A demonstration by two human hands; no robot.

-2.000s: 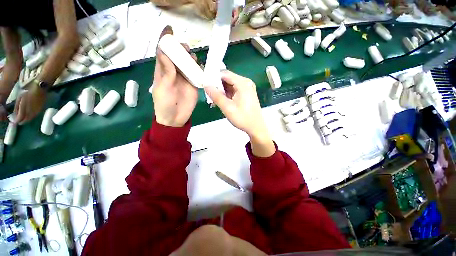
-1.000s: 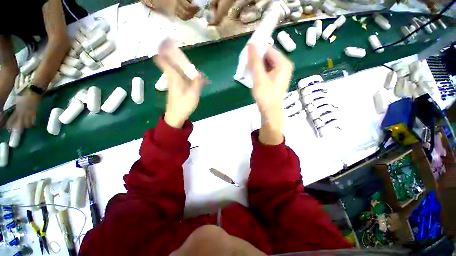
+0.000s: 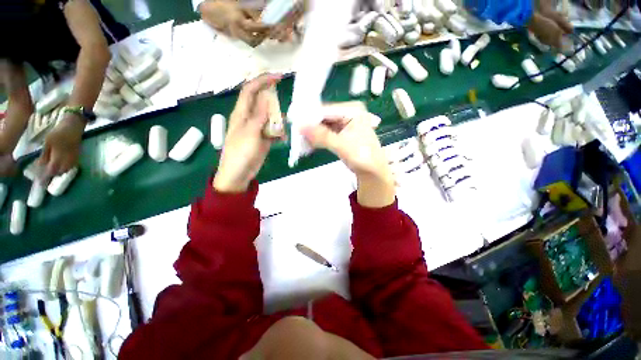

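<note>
My left hand (image 3: 247,133) is raised over the green conveyor belt (image 3: 91,204), with its fingers around a white device housing (image 3: 273,121) seen nearly end-on. My right hand (image 3: 355,144) is just right of it and pinches a long white label strip (image 3: 314,63), which rises up past the top edge of the picture. The lower end of the strip hangs between my hands. No single label can be made out at my fingertips. More white housings (image 3: 186,144) lie scattered on the belt.
A grey pointed blade (image 3: 316,256) lies before me. A hammer-like tool (image 3: 131,274) and pliers (image 3: 55,328) lie left. Housings in a tray (image 3: 448,158), a blue box (image 3: 562,176) and parts boxes are right. Other workers' hands (image 3: 62,144) show across the belt.
A second ago my hands were farther apart; now they are close together. The strip has swung left and up with my right hand. Housings on the belt have shifted.
</note>
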